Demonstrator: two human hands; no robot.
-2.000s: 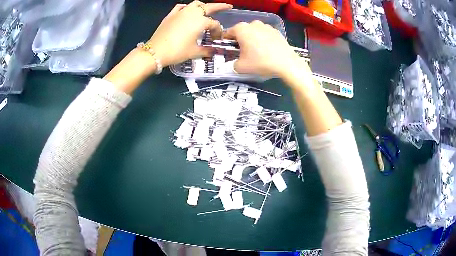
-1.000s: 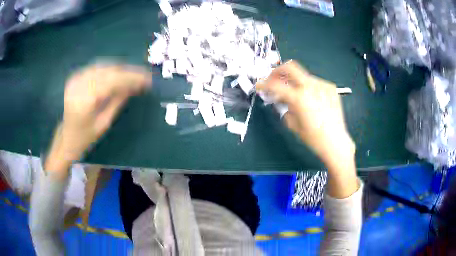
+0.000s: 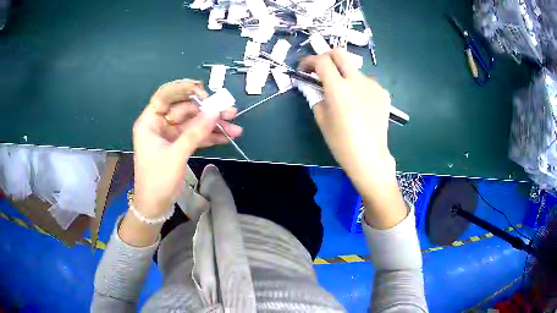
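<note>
My left hand (image 3: 177, 122) holds a thin metal rod with a white tab (image 3: 218, 103) between thumb and fingers, near the bench's front edge. The rod's thin end points down and right. My right hand (image 3: 351, 104) holds a slim pen-like tool (image 3: 399, 115) with a dark front part, its narrow tip pointing left over the pile's lower edge. A ribbed white wrap (image 3: 310, 92) shows at a digit of this hand. The tangled pile of tabbed rods (image 3: 281, 21) lies beyond both hands, cut off by the top edge. One loose rod (image 3: 262, 102) lies between the hands.
Blue-handled snips (image 3: 478, 58) lie on the dark green bench (image 3: 73, 73) at the right. Clear bags of parts (image 3: 537, 122) stand at the far right. Below the edge are a blue crate of rods (image 3: 408, 186), a round black stand base (image 3: 452, 211) and white bags in cardboard (image 3: 55, 183).
The hands have left the clear box and come to the front of the pile. My left hand now holds a tabbed rod, and the tool in my right hand shows clearly. The view has tilted down.
</note>
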